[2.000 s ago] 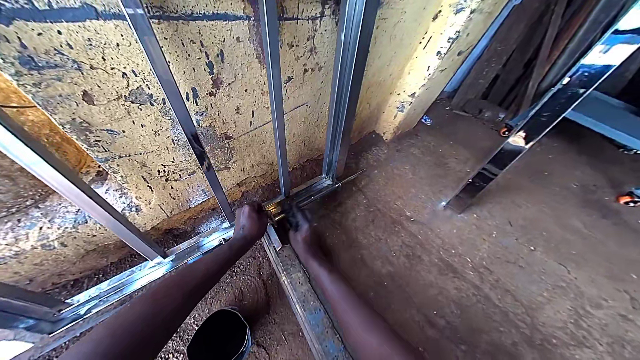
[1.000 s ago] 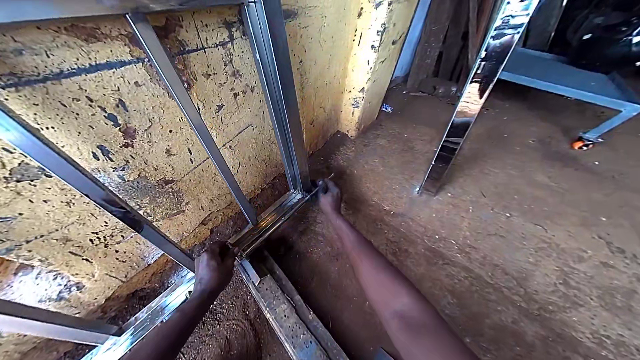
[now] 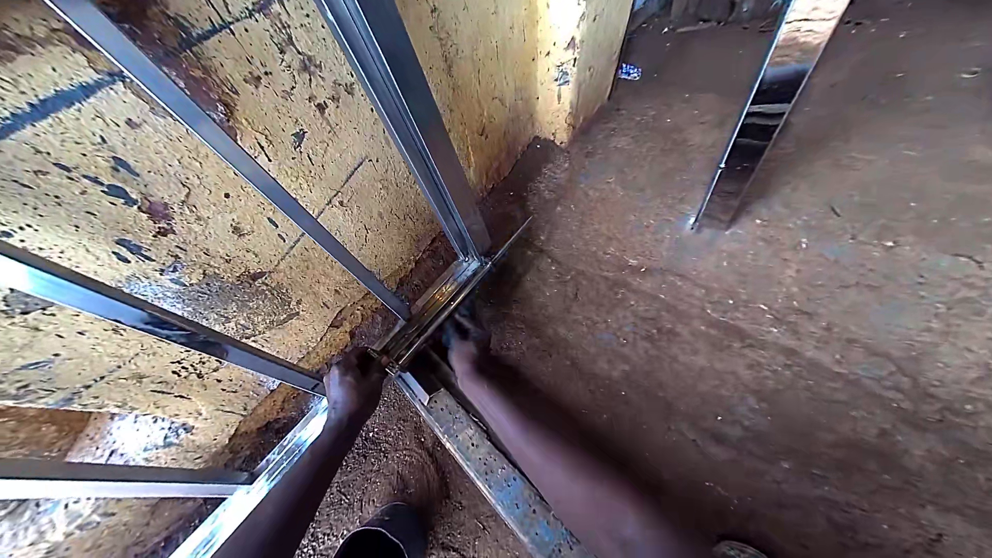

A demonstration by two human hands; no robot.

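A metal frame of shiny bars (image 3: pixel 263 182) leans by the wall, its bottom rail (image 3: pixel 260 473) running diagonally near the ground. Along the rail's right part lies a thin, brass-coloured metal strip (image 3: pixel 442 314), its pointed end jutting past the frame's corner. My left hand (image 3: pixel 354 381) grips the strip's near end, fingers curled over the rail. My right hand (image 3: pixel 463 337), blurred, is just below the middle of the strip; whether it holds anything cannot be told. Under the rail, a worn metal beam (image 3: pixel 496 465) runs toward me.
A stained yellow wall (image 3: pixel 465 85) stands behind the frame. At the upper right, a polished metal bar (image 3: pixel 763 116) slants down to the dirt floor (image 3: pixel 814 333). A dark round-rimmed thing (image 3: pixel 387 531) is at the bottom, and a small blue-and-white scrap (image 3: pixel 629 71) lies by the wall's corner.
My right hand has moved back from the frame's corner toward my left hand. The strip's pointed end now shows beyond the corner. The view has come closer to the rail.
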